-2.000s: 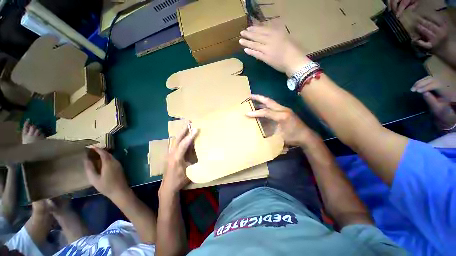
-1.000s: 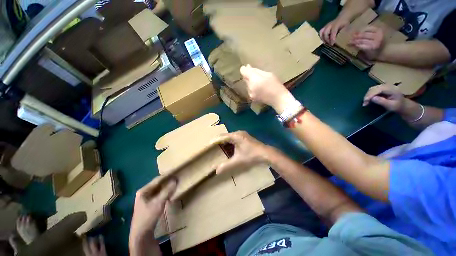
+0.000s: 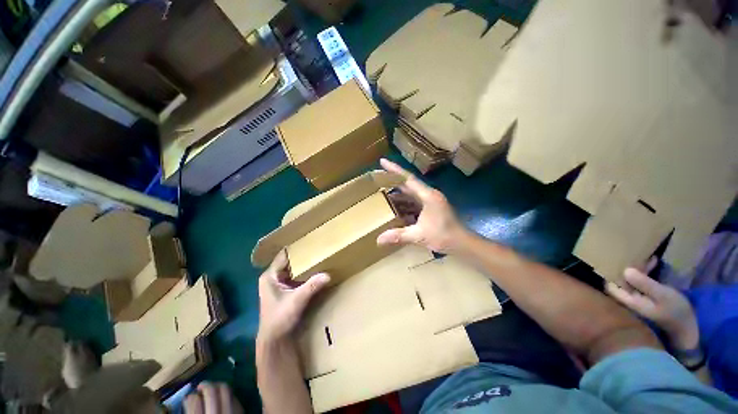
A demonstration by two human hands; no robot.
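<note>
A part-folded mailer box (image 3: 344, 240) stands in front of me, its long narrow panel facing up. Its lid panel (image 3: 328, 202) with rounded ends stands out behind it, away from me. My left hand (image 3: 285, 301) grips the box's left end, thumb at the near edge. My right hand (image 3: 429, 218) holds the right end, fingers behind and thumb in front. A flat box blank (image 3: 388, 331) with short dark slots lies under and nearer than the box. The box's inside is hidden.
Finished boxes (image 3: 336, 133) sit beside the grey machine (image 3: 235, 141). A blank stack (image 3: 445, 81) lies beyond my right hand; another (image 3: 174, 327) lies at left, near an open box (image 3: 146, 279). At right, a coworker's hand (image 3: 647, 299) holds a large blank (image 3: 615, 105).
The box has moved slightly right and turned from a tilted, blurred position, so its panel now faces up. The coworker's blank has moved from the top to the right side.
</note>
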